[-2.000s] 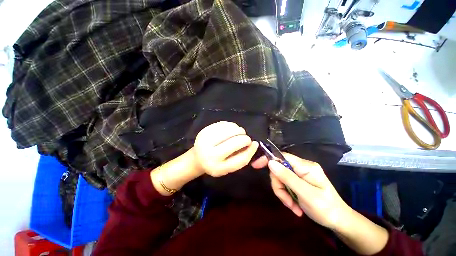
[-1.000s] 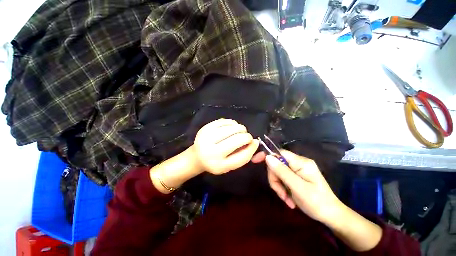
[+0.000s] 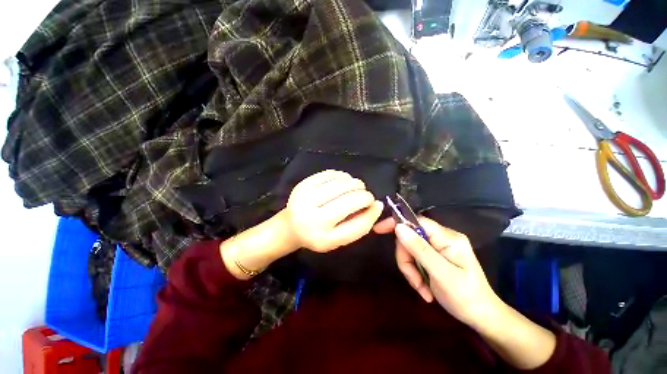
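Note:
The plaid garment [image 3: 292, 80] lies heaped over the left and middle, with a black strip [image 3: 344, 135] along its edge and a line of pale stitches. My left hand [image 3: 333, 212] is closed on the dark cloth at the centre; the part between its fingers is hidden. My right hand [image 3: 442, 266] holds thread snips [image 3: 411, 220], small, with a blue-purple part and silver blades. The blades point up and left, slightly apart, just right of my left fingertips. Whether they touch cloth or thread I cannot tell.
Scissors with red and yellow handles [image 3: 622, 164] lie on the white table [image 3: 541, 131] at right, above a ruler strip [image 3: 585, 228]. Sewing machine parts [image 3: 530, 36] and a phone-like device [image 3: 431, 18] are at the top. A blue bin [image 3: 73, 285] and red crate [image 3: 55, 354] are at lower left.
The snips' blades look wider apart than two seconds ago. Both hands stay close together at the dark cloth. The view has shifted a little.

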